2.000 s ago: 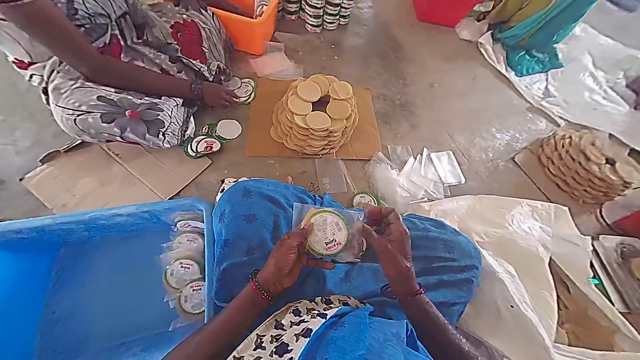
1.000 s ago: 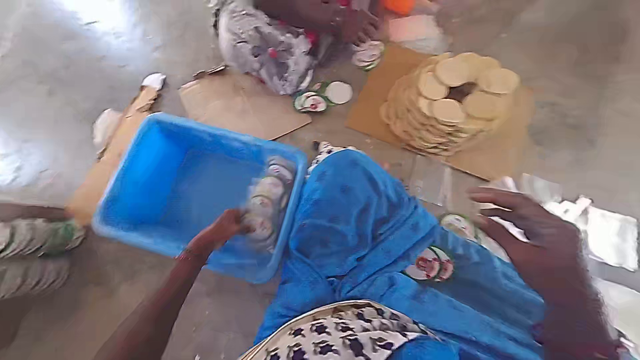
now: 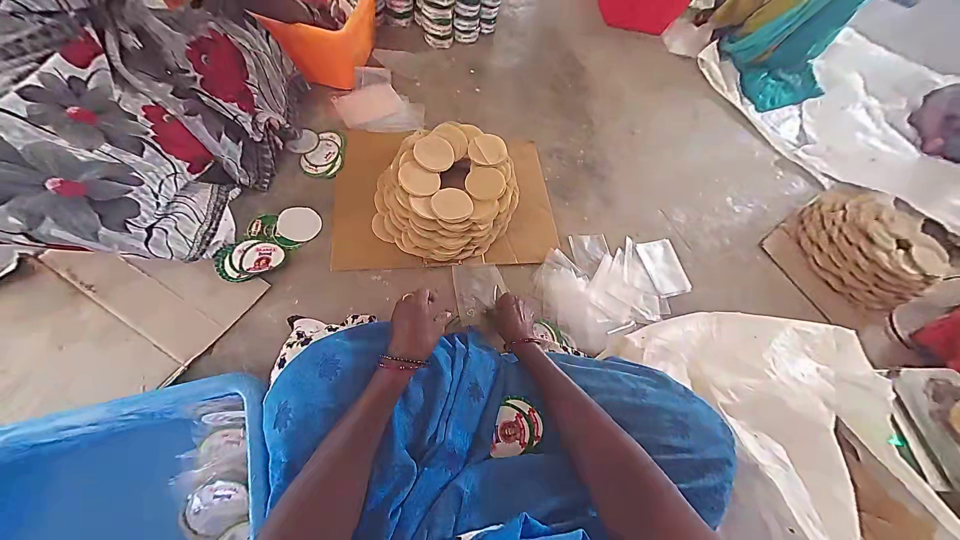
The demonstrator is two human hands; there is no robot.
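My right hand has its fingers closed at the edge of a clear plastic bag, in front of a ring-shaped stack of pale thin discs. My left hand is just left of that bag, fingers curled; whether it holds anything cannot be told. Round printed labels lie on the blue cloth over my lap, between my forearms. More clear bags are heaped to the right of my right hand, with another round label partly hidden beside the wrist.
A blue plastic tub at lower left holds bagged discs. Printed round labels lie near a person in flowered cloth. The disc stack rests on cardboard; a second stack is at right, beyond a white sheet.
My left hand has left the blue tub and come to the front of my lap, near my right hand. The bagged item held two seconds ago is no longer in my hands. The view has swung back.
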